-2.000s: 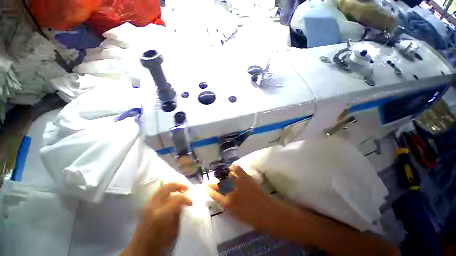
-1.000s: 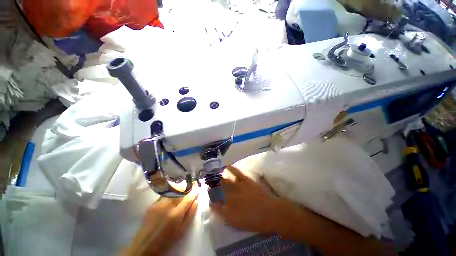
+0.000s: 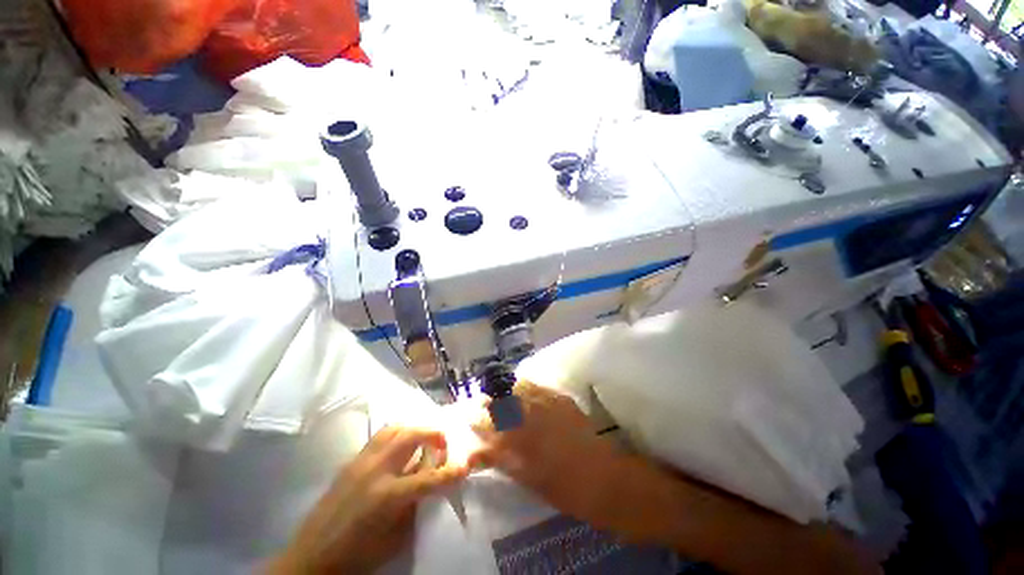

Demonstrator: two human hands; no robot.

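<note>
The white sewing machine [image 3: 629, 242] stands in front of me, its lit needle area [image 3: 460, 388] above white fabric [image 3: 455, 545]. My left hand [image 3: 387, 483] is left of and just below the needle, fingers pinching the fabric. My right hand [image 3: 533, 438] is beside the presser area, fingertips at the fabric and partly hidden by the machine's dark parts. The two hands nearly touch. A gathered white bundle [image 3: 225, 337] with a purple-blue tie [image 3: 298, 257] lies left of the machine head. A white stack [image 3: 724, 393] lies under the machine arm.
A flat white stack [image 3: 84, 494] lies at the left. A yellow-black handle [image 3: 907, 382] lies right of the machine. Red-orange bags [image 3: 213, 39] and a heap of white pieces [image 3: 51, 157] are behind. A printed scale [image 3: 578, 550] marks the near edge.
The view shifted and came back. My left hand has moved slightly down from the needle, its thumb and finger now pinched together. The fabric between the hands now shows a fold or gap.
</note>
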